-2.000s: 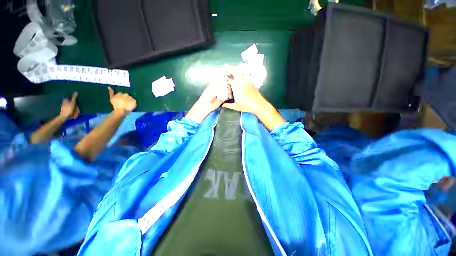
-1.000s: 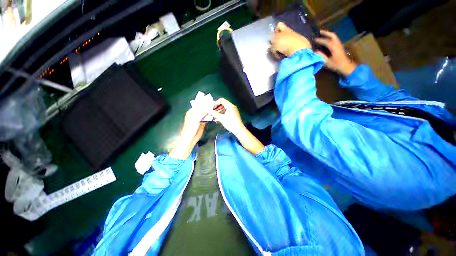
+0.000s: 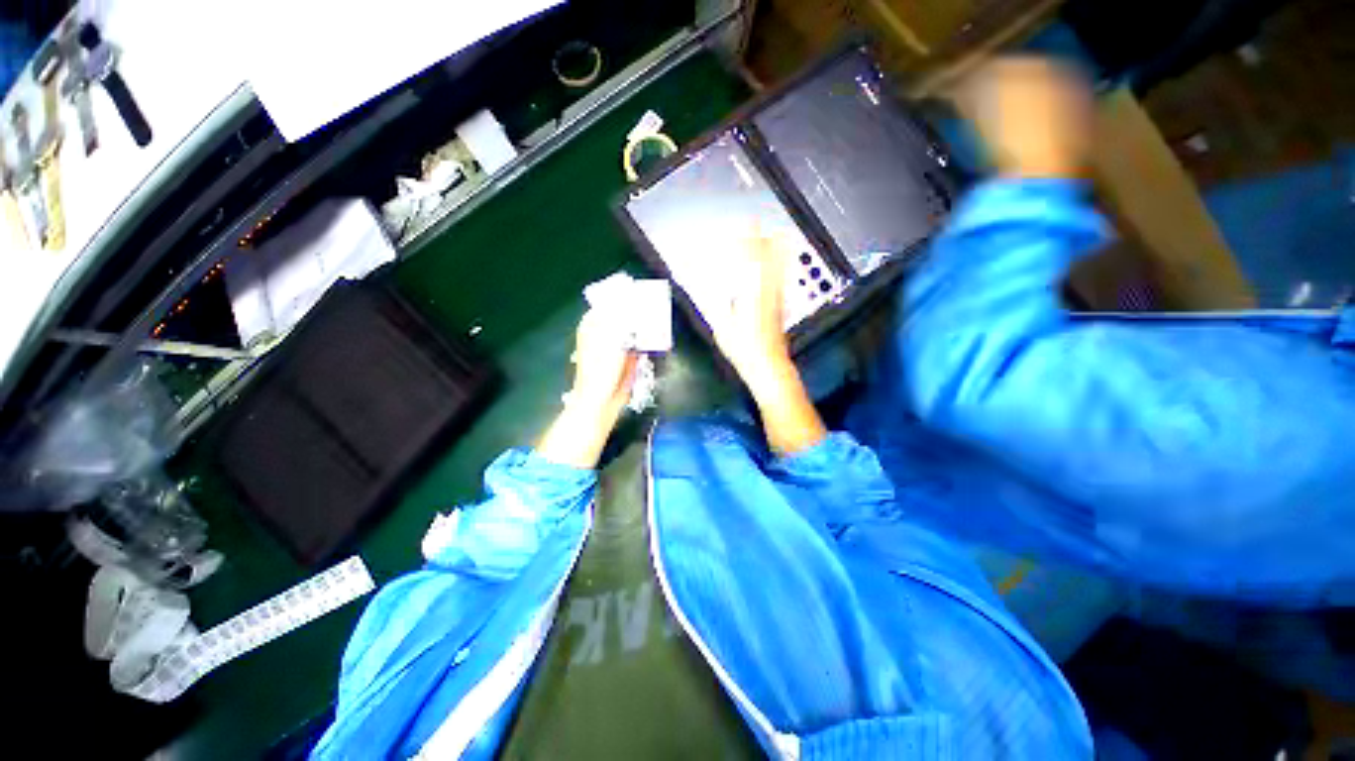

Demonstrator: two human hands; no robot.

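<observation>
My left hand (image 3: 599,372) holds a bunch of white labels (image 3: 639,314) in front of my chest, above the green bench. My right hand (image 3: 755,312) reaches over the near edge of a black two-compartment tray (image 3: 835,302), with fingers spread on or just above a film-wrapped unit; glare hides whether they touch. This near unit (image 3: 713,223) shines pale and has several round black dots near one corner. A second, darker wrapped unit (image 3: 855,156) lies in the other compartment. I see nothing gripped in my right hand.
A black tray (image 3: 349,416) lies at the left. A printed label strip (image 3: 283,613) and clear bags (image 3: 112,431) are at bench left. A yellowish ring (image 3: 648,153) lies behind the unit tray. Another person's blurred hand (image 3: 1033,116) and blue sleeve (image 3: 1159,431) are at right.
My right hand has left the labels and moved right to the tray. The neighbour's hands have come off the tray, and both wrapped units now show in it. The view has shifted slightly.
</observation>
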